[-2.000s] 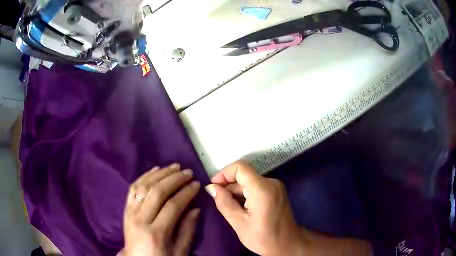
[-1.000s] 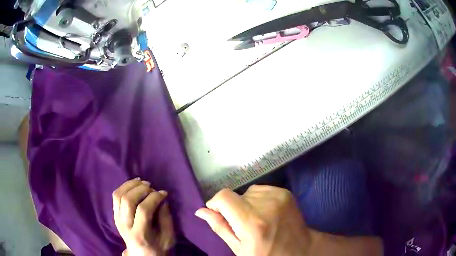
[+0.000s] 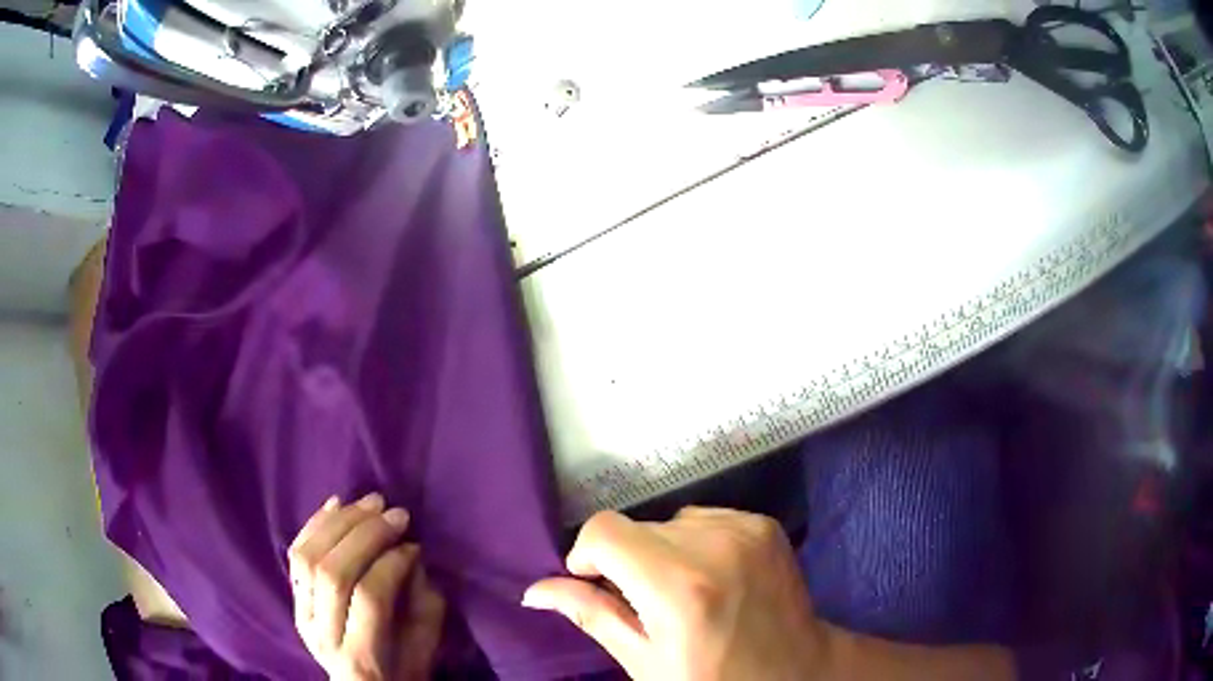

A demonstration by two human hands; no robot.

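A purple garment panel (image 3: 439, 346) runs from under the sewing machine head (image 3: 253, 60) down to my hands. My right hand (image 3: 692, 592) pinches the panel's right edge between thumb and fingers near the table's front edge. My left hand (image 3: 359, 585) is at the lower part of the panel with fingers curled into the cloth, which is bunched around it. The needle area is blurred, and a small orange-red piece (image 3: 463, 120) sits beside it at the panel's edge.
Black fabric shears (image 3: 931, 51) lie at the upper right of the white table (image 3: 718, 306), with pink snips (image 3: 838, 89) beside their blades. A printed ruler (image 3: 851, 379) follows the front edge. Cardboard (image 3: 153, 592) shows at the left. Dark purple and blue cloth lies below the table.
My left hand has moved down and left, its fingers now curled. My right hand has moved slightly down, pulling the edge taut. The view has shifted, so the table sits higher and farther right.
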